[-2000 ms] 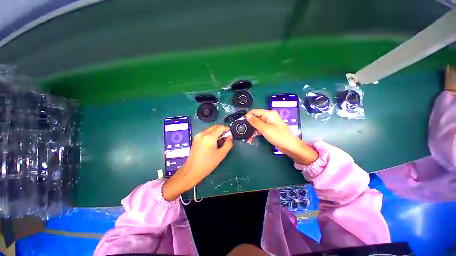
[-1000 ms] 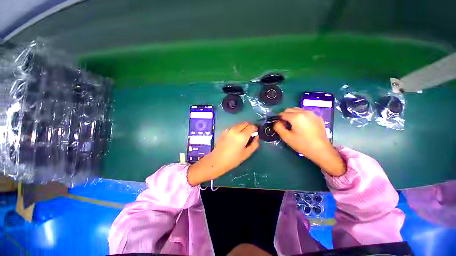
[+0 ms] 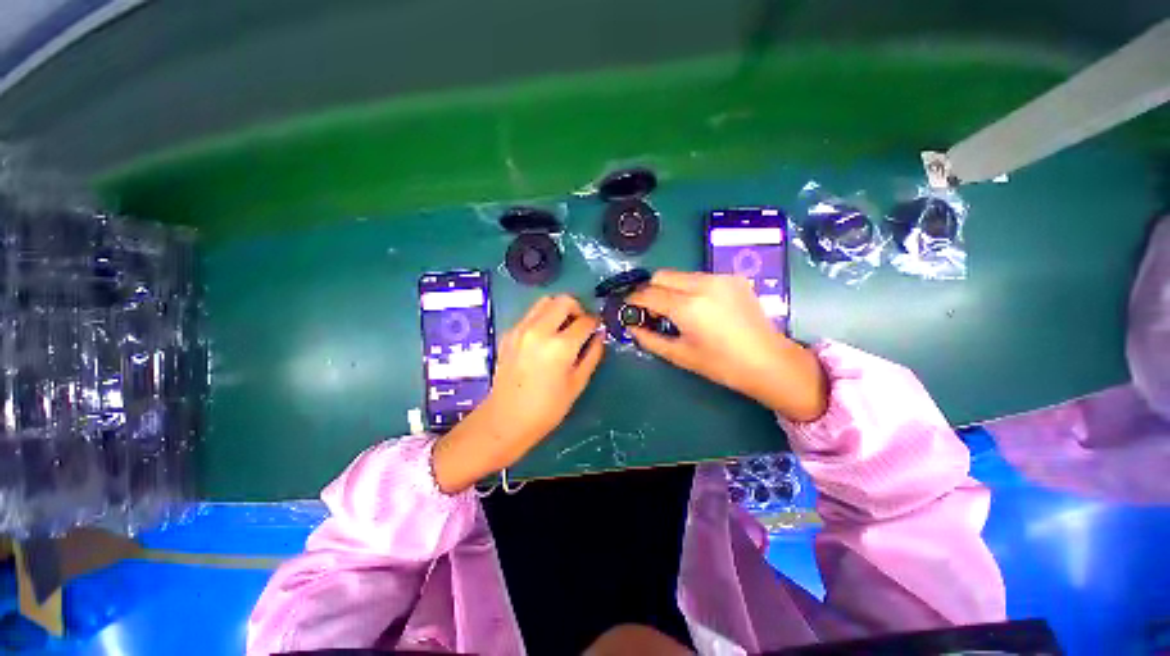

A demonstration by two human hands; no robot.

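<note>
A round black charging case point(image 3: 621, 315) with its lid standing open lies between my hands, partly covered by fingers. My right hand point(image 3: 706, 327) is at its right side, with a small black piece at the fingertips that looks like an earbud. My left hand point(image 3: 542, 365) is at the case's left edge with fingers bent together; whether it grips the case or a small piece is hidden. Two more open black cases, a left one point(image 3: 533, 259) and a right one point(image 3: 630, 226), sit just behind on clear film.
The left phone point(image 3: 457, 344) and right phone point(image 3: 748, 263) flank the cases. Bagged cases point(image 3: 840, 236) lie right of the right phone, below a slanting post point(image 3: 1065, 115). Stacked clear blister trays point(image 3: 103, 372) stand far left. A person's pink sleeve point(image 3: 1151, 327) shows at the right edge.
The view has shifted back left. My right fingers have moved over the front case's right side, and a small black piece now shows at them. My left hand stays at the case's left side.
</note>
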